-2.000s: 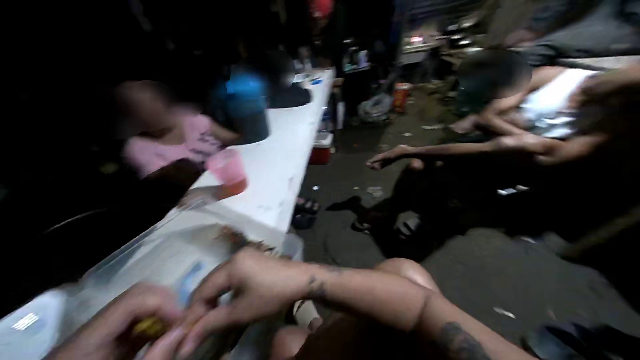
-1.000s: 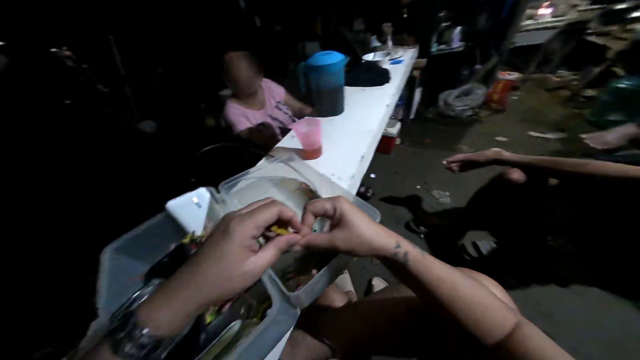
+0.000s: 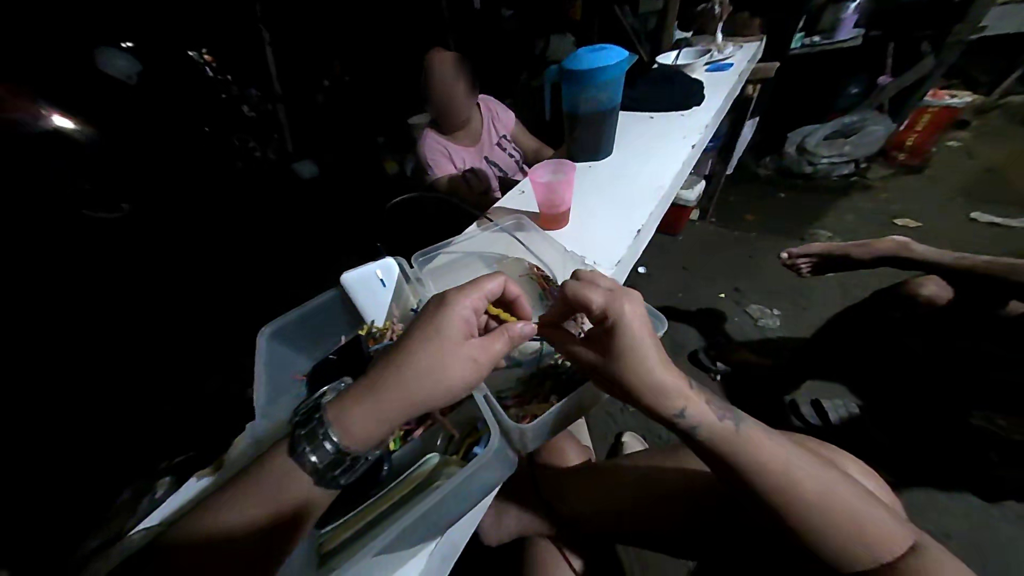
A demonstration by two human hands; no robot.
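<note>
My left hand (image 3: 472,328), with a dark wristwatch (image 3: 330,436) on its wrist, holds a small yellow twisted piece (image 3: 502,314) between thumb and fingers. My right hand (image 3: 600,332) has its thumb and forefinger pinched at the end of that piece, fingertips close to the left ones; what lies between them is too small to tell. Both hands are above a clear plastic container (image 3: 528,436) and its lid-like tray (image 3: 472,254). Colourful thin bits (image 3: 384,332) lie inside the container, partly hidden by my left arm. A white rectangular object (image 3: 370,290) leans at its left side.
On the long white table (image 3: 640,172) stand a pink cup (image 3: 552,194), a blue-lidded pitcher (image 3: 594,102) and a white bowl (image 3: 684,59), near a dark cloth bundle (image 3: 664,88). A person in a pink shirt (image 3: 480,144) sits behind it. Another person's bare foot (image 3: 832,254) extends in from the right.
My hands remain pinched close together over the container, the yellow piece still in the left one. The view has swung left since the first frame.
</note>
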